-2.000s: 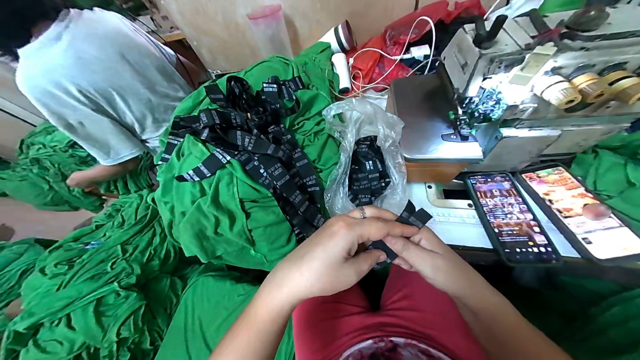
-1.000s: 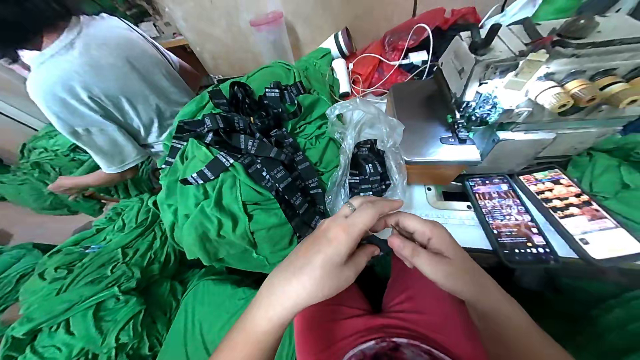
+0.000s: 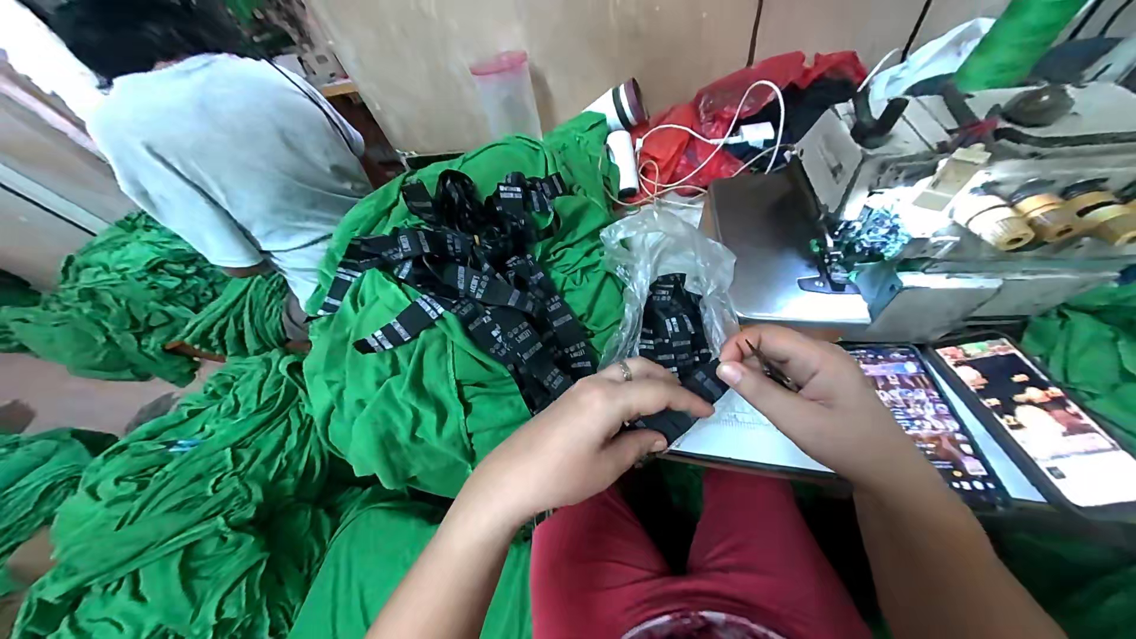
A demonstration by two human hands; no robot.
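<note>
My left hand (image 3: 590, 426), a ring on one finger, grips a black label strip (image 3: 666, 426) between thumb and fingers. In my right hand (image 3: 799, 390) is a small dark metal tool (image 3: 770, 366), perhaps thread snips, partly hidden by the fingers; thumb and forefinger also pinch the strip's edge. Just beyond, a clear plastic bag (image 3: 635, 244) holds black printed labels (image 3: 673, 319) at the table edge. Long strips of black labels with white writing (image 3: 488, 284) lie tangled on green fabric (image 3: 399, 399) to the left.
A sewing machine (image 3: 941, 240) with thread cones (image 3: 994, 217) stands at right. Two lit phones (image 3: 932, 417) (image 3: 1038, 417) lie below it. A white cable crosses red plastic (image 3: 692, 133) behind. Another person (image 3: 222, 160) sits at upper left amid green fabric heaps.
My hands have moved apart; the black strip and the metal tool show more plainly between them. The other person's arm at left has shifted.
</note>
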